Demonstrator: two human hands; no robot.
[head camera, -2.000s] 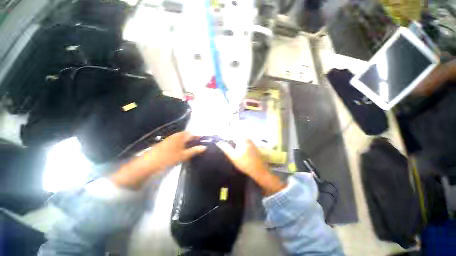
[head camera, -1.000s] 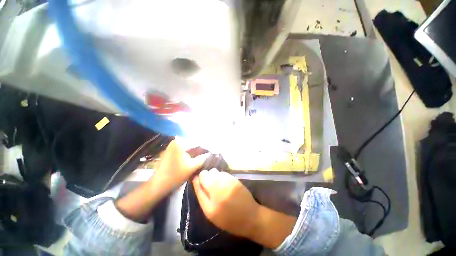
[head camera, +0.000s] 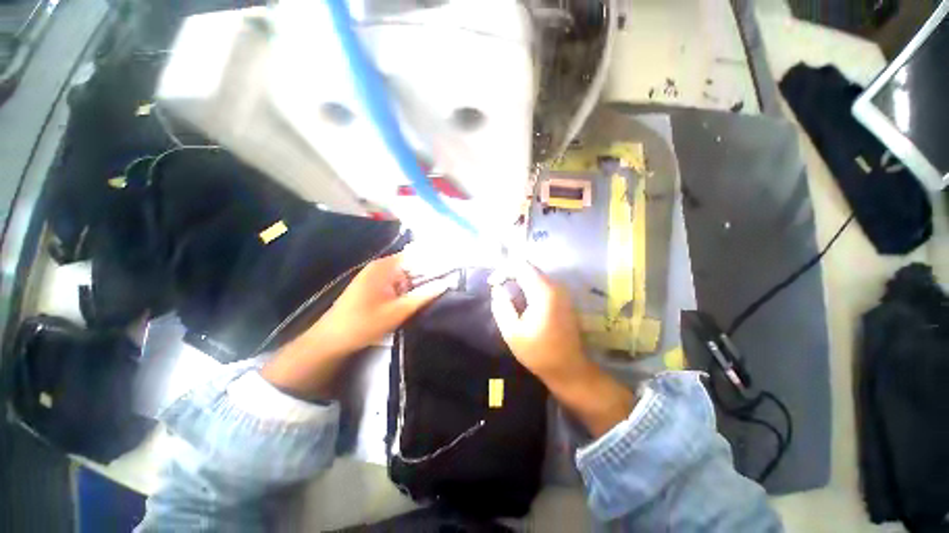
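Observation:
A black garment piece with a yellow sticker and a pale seam along its left side hangs toward me below the needle area. My left hand holds its upper edge at the left. My right hand pinches the same edge at the right, close to the needle. The white sewing machine head stands above, with a blue hose down its front. Strong white glare hides the needle and presser foot.
Stacked black pieces with yellow stickers lie left of the machine. Yellow tape frames the plate at the right. A black cable with a small connector lies on the grey mat. Separate black pieces and a white-framed tablet are at far right.
Since one second ago, the view has pulled back. My right hand has moved off the cloth's middle to the edge near the needle, and the piece's yellow sticker shows again.

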